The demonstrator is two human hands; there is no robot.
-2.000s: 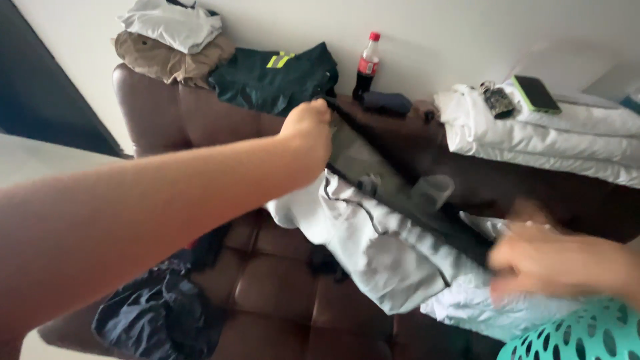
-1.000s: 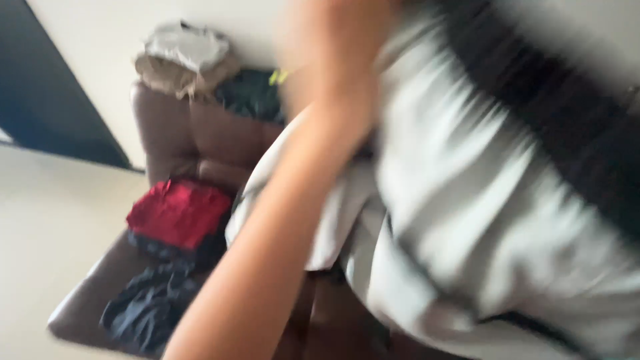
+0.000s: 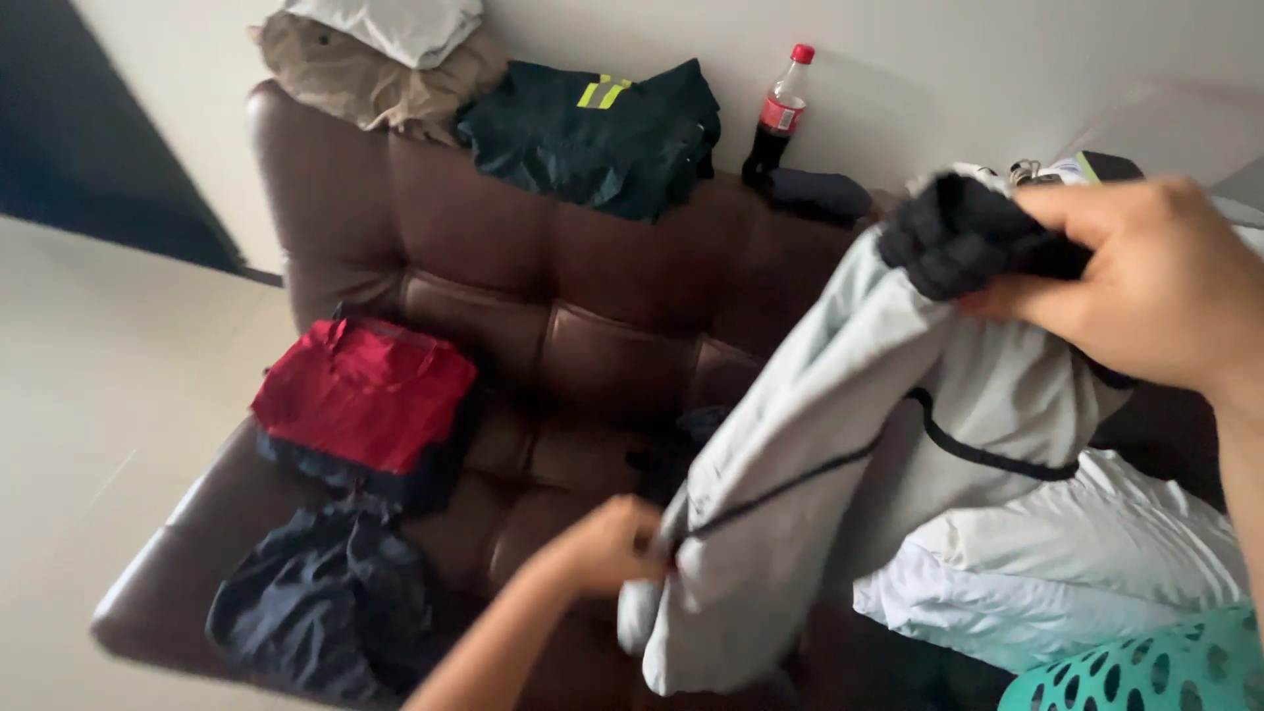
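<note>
Grey shorts with a black elastic waistband and black piping (image 3: pixel 790 474) hang folded between my hands above the brown tufted sofa (image 3: pixel 622 360). My right hand (image 3: pixel 1136 276) grips the bunched waistband at the upper right. Lower down, my left hand (image 3: pixel 617 543) pinches the edge of the grey fabric near the leg hem; its fingertips are partly hidden by the cloth. Beneath the shorts, at the right, lie folded white fabrics (image 3: pixel 1066 563).
A red folded garment (image 3: pixel 370 395) and dark blue clothing (image 3: pixel 321 602) lie on the seat's left. Along the backrest are a tan garment (image 3: pixel 375 74), a dark green garment (image 3: pixel 592 133) and a cola bottle (image 3: pixel 780 114). A teal perforated basket (image 3: pixel 1145 667) stands at lower right.
The grey shorts, spread close to the camera a second ago, now hang narrower and lengthwise. My left hand has moved down to their lower edge.
</note>
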